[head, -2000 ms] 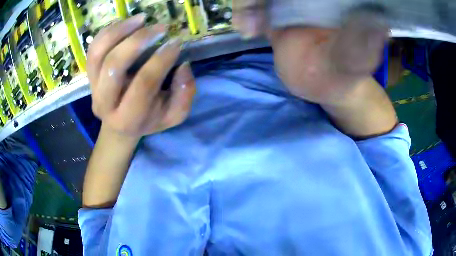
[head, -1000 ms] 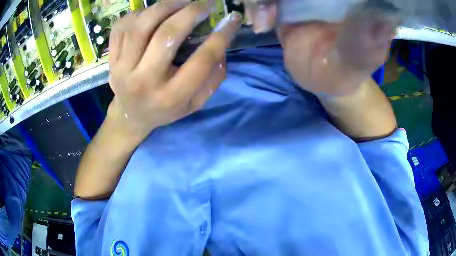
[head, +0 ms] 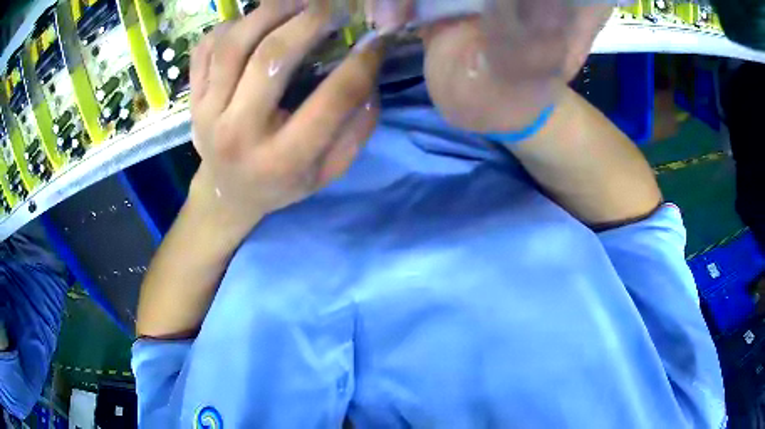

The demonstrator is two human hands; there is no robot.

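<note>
Pale circuit boards (head: 107, 71) stand in a row at the upper left, with bright yellow strips (head: 143, 63) between them. My left hand (head: 273, 113) is over the row's near edge, its fingers bent and apart; its fingertips are near a board, and whether they hold anything is unclear. My right hand (head: 503, 71), blurred, wears a blue wristband. It is closed round a whitish translucent glue bottle (head: 453, 8), mostly hidden by the hand and cut off by the top edge. The bottle's tip is not clear.
The line's metal edge (head: 101, 163) curves across in front of my body. More boards (head: 663, 10) show at the upper right. Blue bins (head: 629, 96) are below the line. A person's blue sleeve (head: 33, 293) shows at the far left.
Since two seconds ago, my left hand has moved right along the boards. My right hand has shifted left and turned, so the blue wristband now shows and the bottle shows less.
</note>
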